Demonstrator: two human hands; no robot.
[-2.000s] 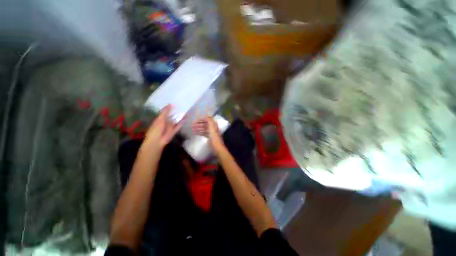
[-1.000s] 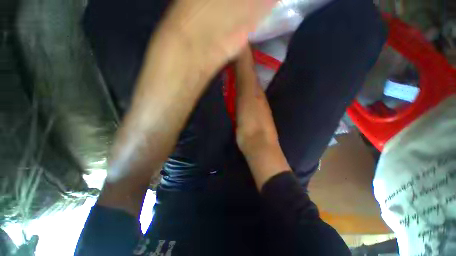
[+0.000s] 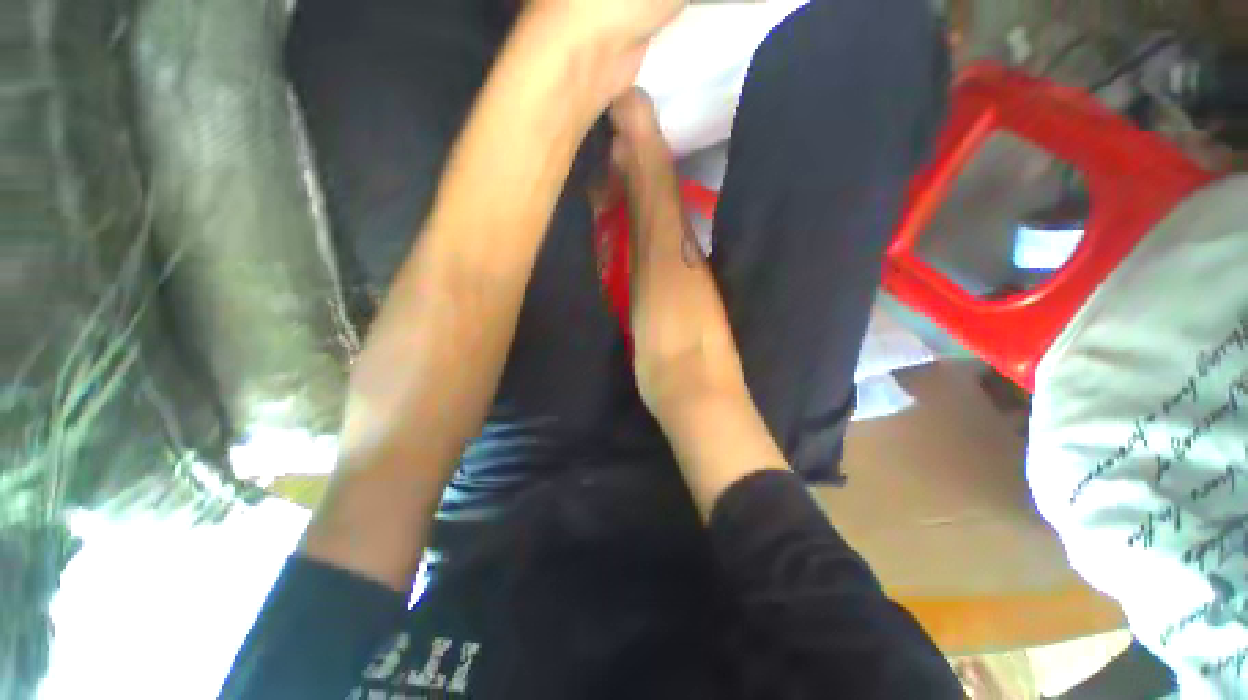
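Observation:
A white sheet-like item (image 3: 705,69) lies between the knees at the top of the view, partly cut off by the edge. My left hand (image 3: 602,25) is at the top edge at its left side, its fingers mostly cut off or hidden. My right hand (image 3: 632,120) is just below it, seen edge-on against the item's lower left side, with its fingers mostly hidden. Whether either hand grips the white item cannot be told.
A red plastic stool (image 3: 999,321) stands right of the knees. A cardboard box (image 3: 944,506) with an orange-tan band is at lower right. White fabric with black script (image 3: 1150,451) is at the right edge. Green woven sacks (image 3: 219,205) fill the left. More red plastic (image 3: 616,260) shows between the legs.
The view has swung down and closer to the lap since the earliest frame. The white item and both hands have shifted to the top edge. The blur has lessened.

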